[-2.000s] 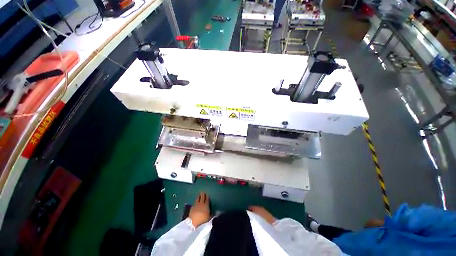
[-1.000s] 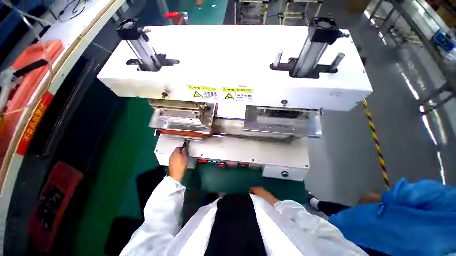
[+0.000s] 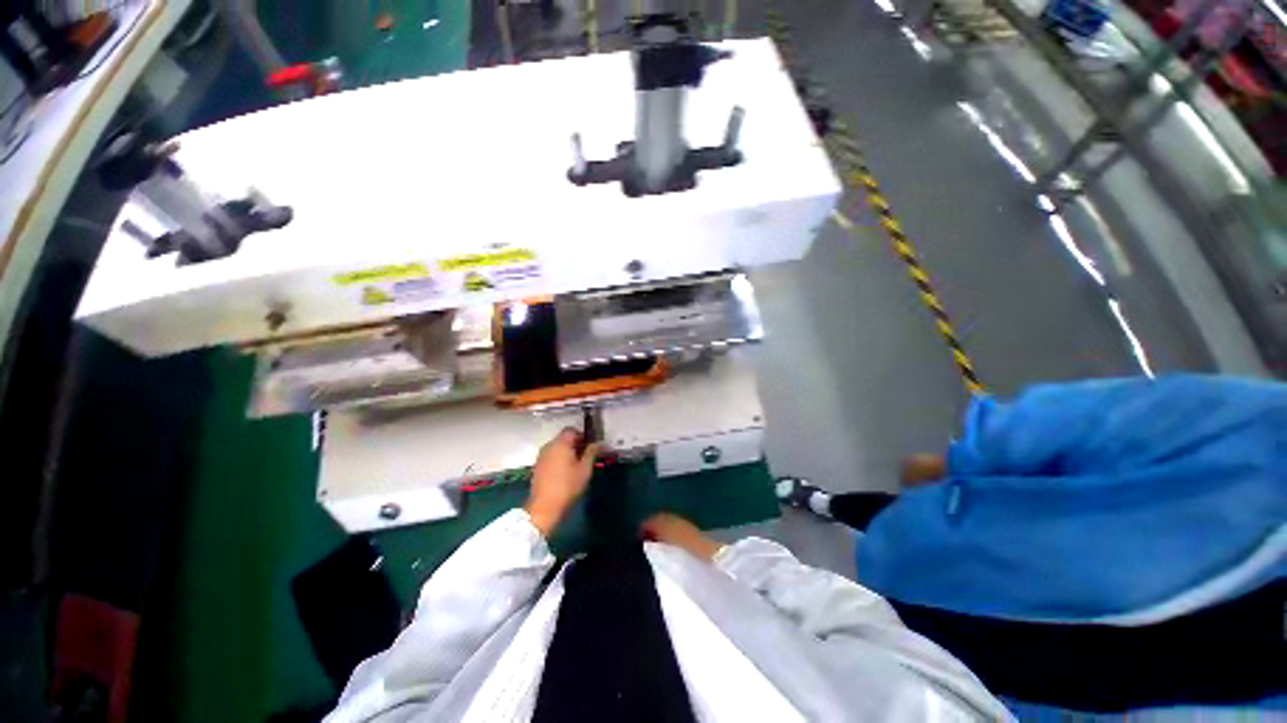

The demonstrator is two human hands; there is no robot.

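Observation:
My left hand [image 3: 562, 477] is closed on the short dark fixture handle [image 3: 590, 427] at the front of the press. The orange sliding fixture [image 3: 582, 387] stands behind it, partly under the right clear guard [image 3: 658, 322], with a black panel [image 3: 531, 346] lying in it. My right hand [image 3: 683, 535] is low in front of the base near my body, partly covered by the sleeve; its fingers are not clear. The white pneumatic press [image 3: 466, 184] has yellow warning labels on its front face.
The left clear guard [image 3: 353, 370] sticks out under the housing. Black panels [image 3: 349, 607] lie on the green mat at lower left, near a red tray [image 3: 93, 643]. A person in a blue garment [image 3: 1087, 494] is close on the right. Yellow-black floor tape [image 3: 915, 269] runs behind.
The orange fixture has moved right along the press, from the left guard to the right one, with my left hand on its handle. The camera view has shifted right.

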